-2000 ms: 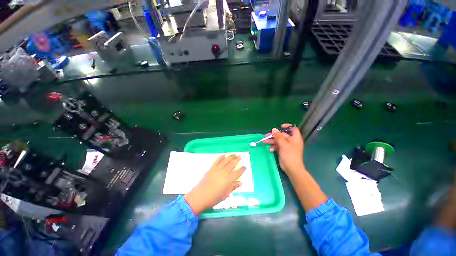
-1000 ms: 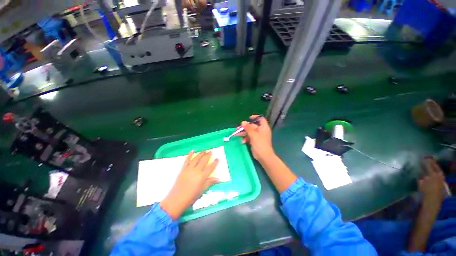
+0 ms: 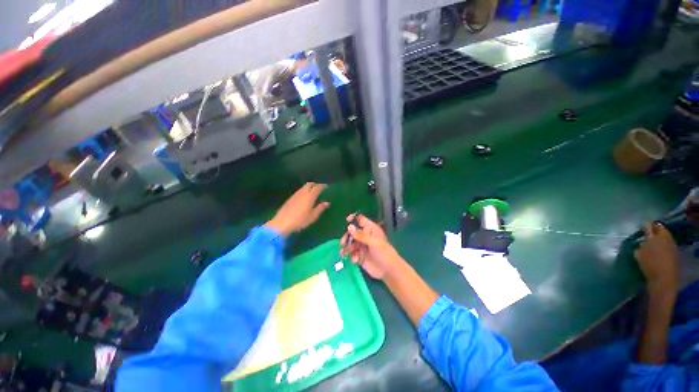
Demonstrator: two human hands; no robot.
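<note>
The green tray (image 3: 371,321) lies in front of me. A white and yellow sheet (image 3: 303,318) lies across it, with small white pieces (image 3: 314,363) along its near side. My right hand (image 3: 369,246) is over the tray's far right corner and holds dark tweezers (image 3: 351,236) pointing down. A small white piece (image 3: 339,266) shows at their tip. My left hand (image 3: 300,208) is beyond the tray, over the green surface, with fingers apart and nothing seen in it.
A grey post (image 3: 381,115) stands beyond my right hand. Small black units (image 3: 436,161) lie on the green surface. A spool (image 3: 489,217) on a black stand and white papers (image 3: 494,282) are at right. Another person's hand (image 3: 657,256) is at far right, black fixtures (image 3: 84,306) at left.
My left hand has left the sheet and moved forward beyond the tray, uncovering the yellow area. The tweezers now point more downward. The camera view has turned to the right.
</note>
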